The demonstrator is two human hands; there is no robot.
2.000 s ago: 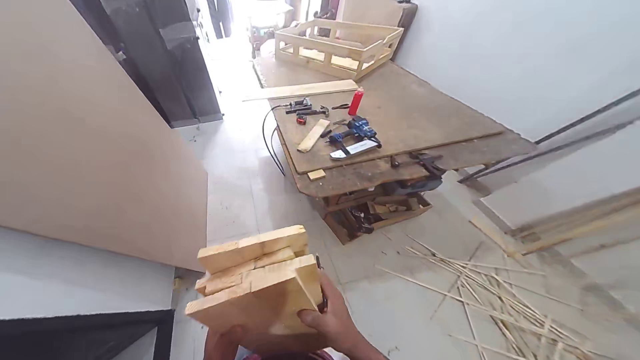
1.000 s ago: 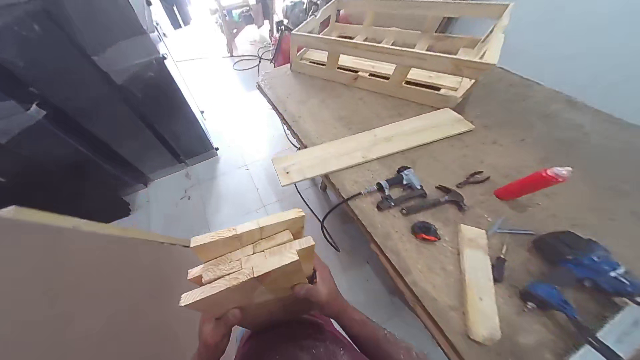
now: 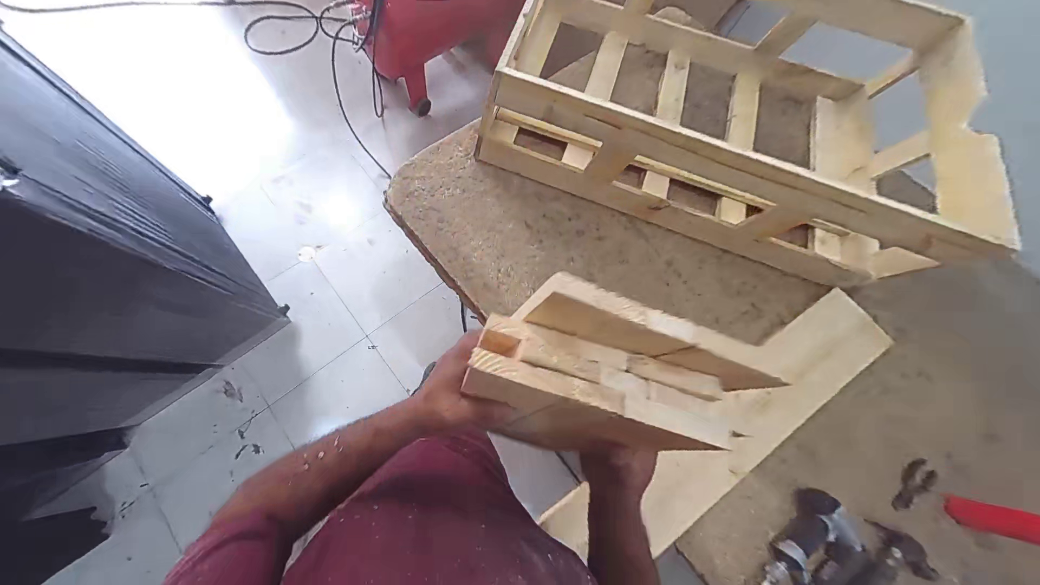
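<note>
A stack of short wooden boards [image 3: 585, 406] is between my hands in front of my body, above the near edge of the table. My left hand [image 3: 459, 390] grips its left end. From below, near its right part, my right hand [image 3: 619, 465] holds it, the fingers mostly hidden under the wood. Behind and beneath the stack a long pine board [image 3: 821, 357] lies slantwise on the table. Farther back stands a slatted wooden crate frame [image 3: 691, 162].
On the worktable [image 3: 455, 203] at the lower right lie a blurred air tool [image 3: 821, 536], pliers [image 3: 914, 483] and a red bottle [image 3: 991, 518]. A red compressor [image 3: 439, 32] with hoses stands on the floor beyond. Dark cabinet-like furniture [image 3: 122, 268] stands at the left.
The view has moved closer to the table's far end and the crate frame. The board stack, still in both hands, has come over the table edge and turned.
</note>
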